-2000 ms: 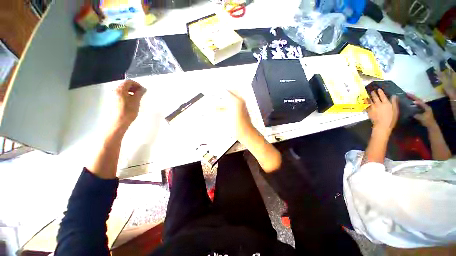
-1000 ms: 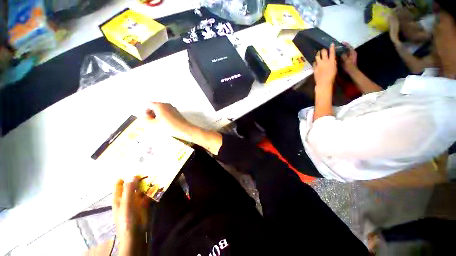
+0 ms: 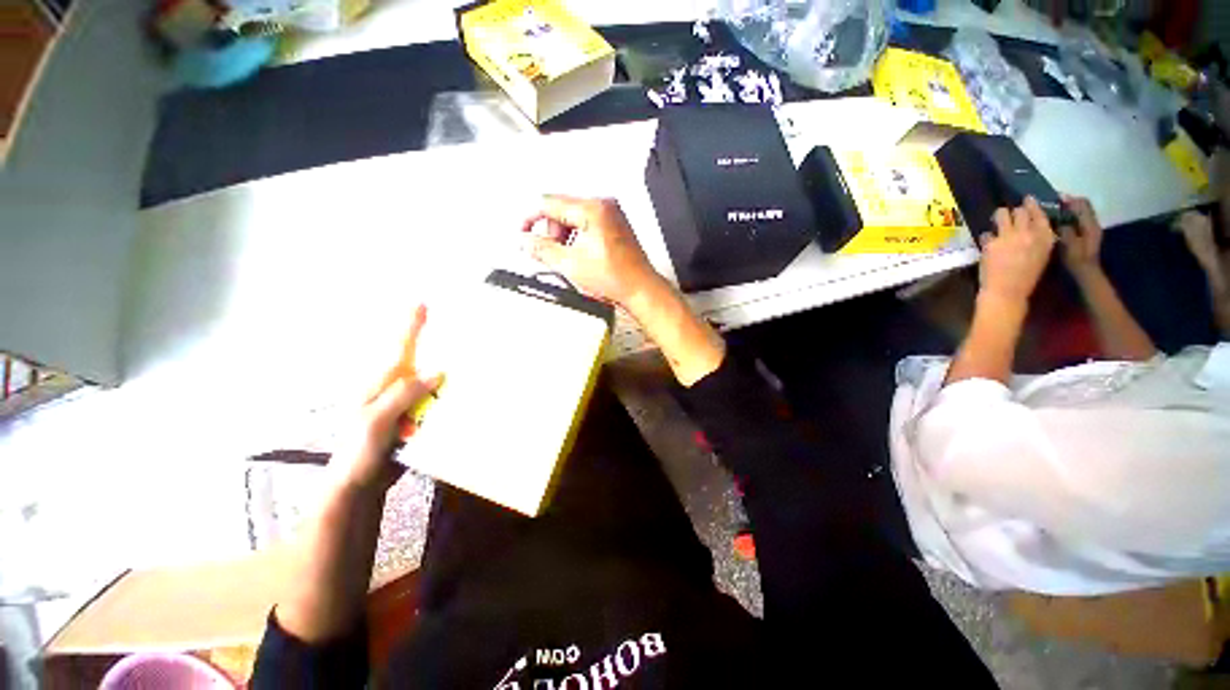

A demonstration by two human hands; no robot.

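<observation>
A boxed earphone package in its yellow and white sleeve (image 3: 513,391) is tilted at the table's front edge, with its pale face showing. A black hang tab (image 3: 550,294) is at its far end. My left hand (image 3: 391,404) holds the sleeve's left side, fingers partly hidden. My right hand (image 3: 591,245) is above the table just beyond the hang tab, fingers curled with the fingertips together; whether something tiny is pinched there cannot be told.
Black boxes (image 3: 728,202) stand right of my right hand, with a yellow box (image 3: 897,200) beside them. Another yellow box (image 3: 537,57) and plastic bags (image 3: 809,41) are behind. A neighbour's hands (image 3: 1018,249) hold a black box. A pink basket (image 3: 165,673) is at lower left.
The sleeved box has been lifted and turned, so its pale face shows and its hang tab points away. My left hand has moved up its side. The neighbour's black box has also shifted.
</observation>
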